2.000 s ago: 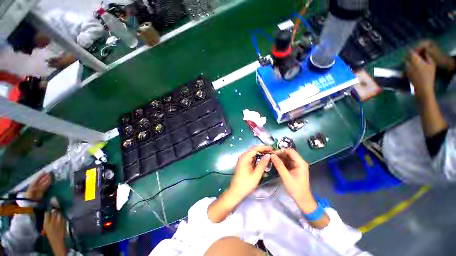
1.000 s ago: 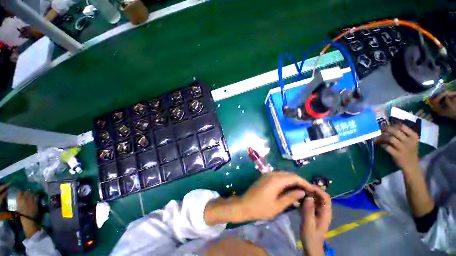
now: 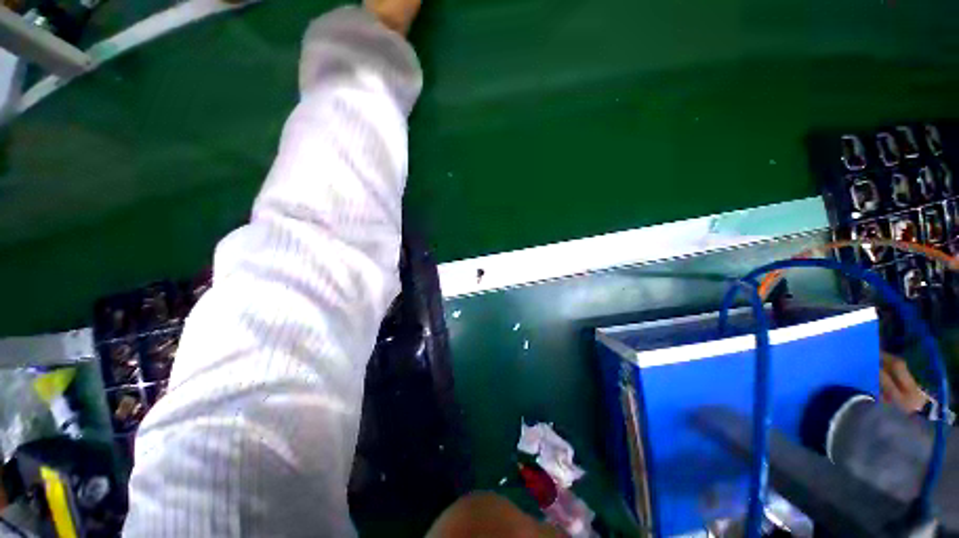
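Note:
My left arm, in a white striped sleeve, reaches up across the black blister tray [image 3: 415, 431]. Only a small part of my left hand [image 3: 394, 11] shows at the top edge; its fingers are cut off, so what it holds cannot be told. My right hand is not in view. Small units sit in the tray's left pockets, and the sleeve hides the tray's middle. The syringe with red contents [image 3: 538, 483] lies near the bottom edge, its tip by a crumpled white tissue [image 3: 550, 452].
A blue controller box [image 3: 673, 441] with blue and orange hoses stands at right. Behind it is another black tray [image 3: 862, 194] with units. Another person's hand [image 3: 902, 384] shows beside the box. A black bench unit [image 3: 93, 489] and clear plastic are at left.
My left hand has moved from in front of the syringe up to the top edge. My right hand has left the picture. The view has shifted, and the blue box appears larger and lower.

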